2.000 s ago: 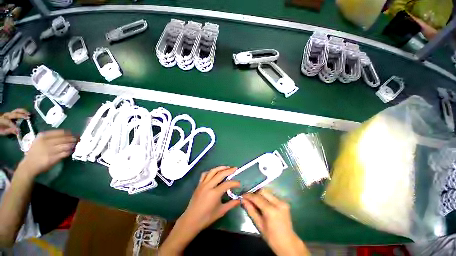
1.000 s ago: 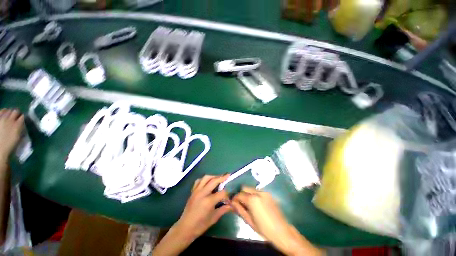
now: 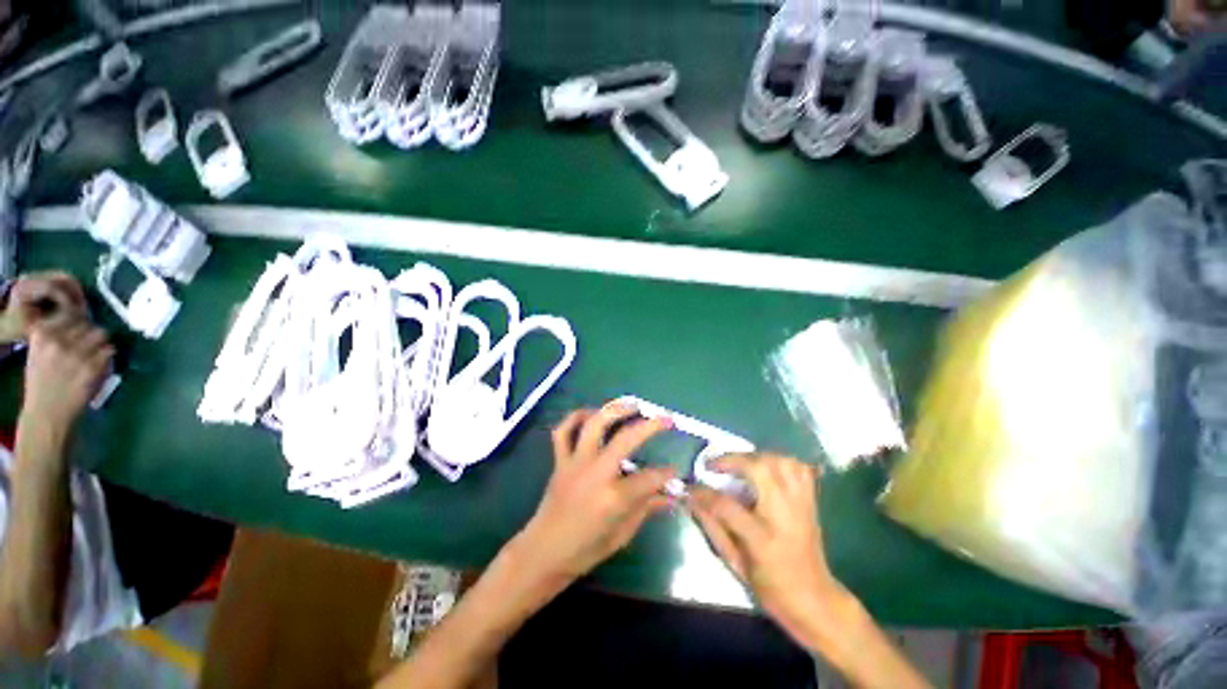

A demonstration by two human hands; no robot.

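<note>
A white loop unit [image 3: 689,424] is between my two hands near the bench's front edge, lying at a slant. My left hand [image 3: 602,478] holds its left end and near side. My right hand [image 3: 770,522] is on its right end, where the round end piece is partly covered by the fingers. The fingertips of both hands nearly meet at the near side; what they pinch there is too small to tell. A loose bundle of thin white strips [image 3: 841,393] lies right of my hands. A pile of overlapping white loop units [image 3: 353,390] lies to the left.
A large clear bag with a pale yellow mass [image 3: 1043,404] stands at the right. Stacked units [image 3: 417,81] and single units [image 3: 673,155] lie beyond the white line [image 3: 592,253]. Another person's hands [image 3: 61,350] work at the far left. An open cardboard box [image 3: 303,606] is below the edge.
The held unit has turned, its round end now lower right and under my right hand's fingers. Both hands have shifted with it. The whole view has also moved.
</note>
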